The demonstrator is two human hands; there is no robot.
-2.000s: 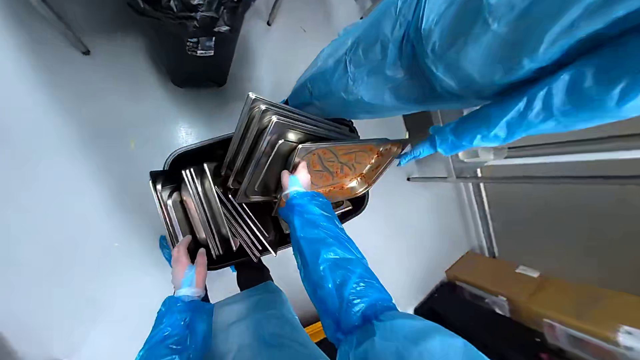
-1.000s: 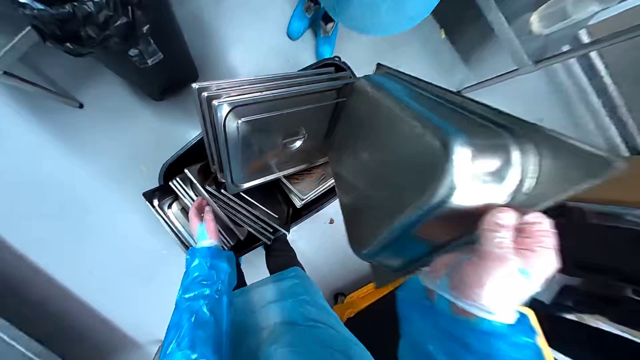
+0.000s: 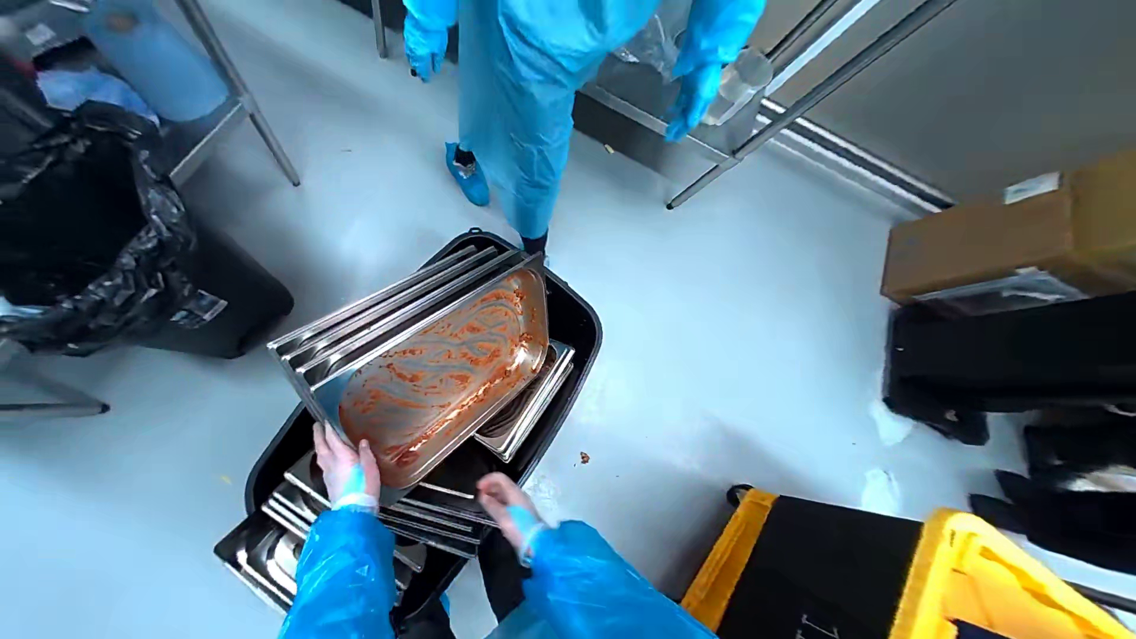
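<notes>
My left hand [image 3: 344, 466] grips the near-left corner of a rectangular steel pan [image 3: 444, 373] smeared with red-orange sauce. The pan leans, inside facing up, against a row of tilted steel pans or lids [image 3: 382, 315] in a black plastic tub [image 3: 586, 342]. My right hand [image 3: 510, 506] is just right of the sauced pan's near end, fingers bent, holding nothing visible. Smaller steel pans [image 3: 528, 404] lie under the pan's right side. More steel lids and pans [image 3: 288, 541] stand tilted at the tub's near end, some overhanging its rim.
A person [image 3: 541, 98] in a blue gown and gloves stands beyond the tub. A lined black bin [image 3: 222, 293] is at left, a metal rack [image 3: 737, 160] at upper right. Cardboard boxes [image 3: 985, 240] lie right, a black-and-yellow cart [image 3: 754, 550] lower right. Food scraps [image 3: 584, 458] dot the floor.
The deep steel pan my right hand held at right is out of that hand. My left hand has moved from the near lids to the sauced pan. The view has shifted.
</notes>
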